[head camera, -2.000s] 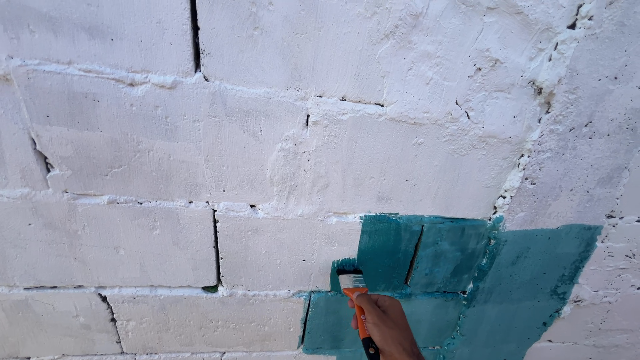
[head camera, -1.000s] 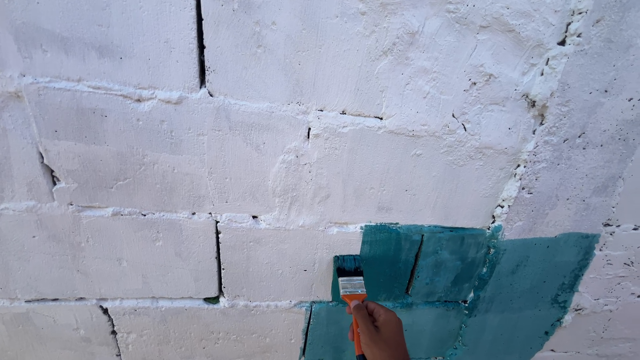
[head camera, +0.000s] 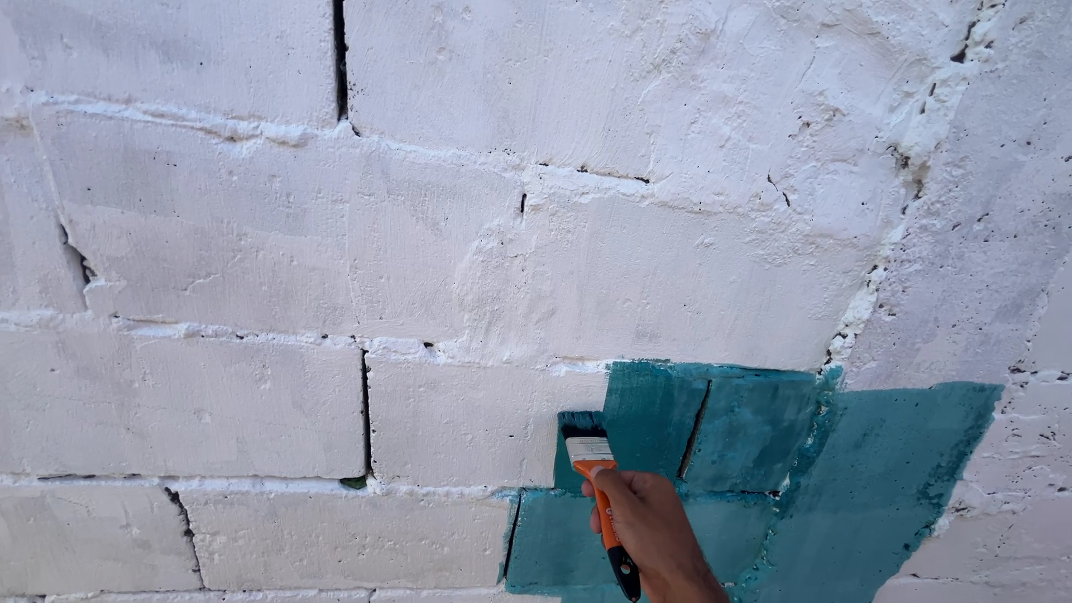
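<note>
My right hand (head camera: 649, 523) grips the orange and black handle of a flat paintbrush (head camera: 593, 461) at the lower middle of the head view. Dark teal paint coats the bristles, which rest on the wall at the left edge of the teal painted area (head camera: 879, 469). Around and above that area, the block wall (head camera: 452, 419) is whitish. A narrow strip of teal lies under and just below the bristles. My left hand is not in view.
Rough mortar joints and dark cracks (head camera: 366, 410) run between the blocks. At the right, a jagged joint (head camera: 867, 301) slants down into the teal paint. A small green spot (head camera: 354, 483) shows in a joint at the lower left.
Since two seconds ago, the teal strip under the brush has grown downward. My right hand stays closed on the brush throughout.
</note>
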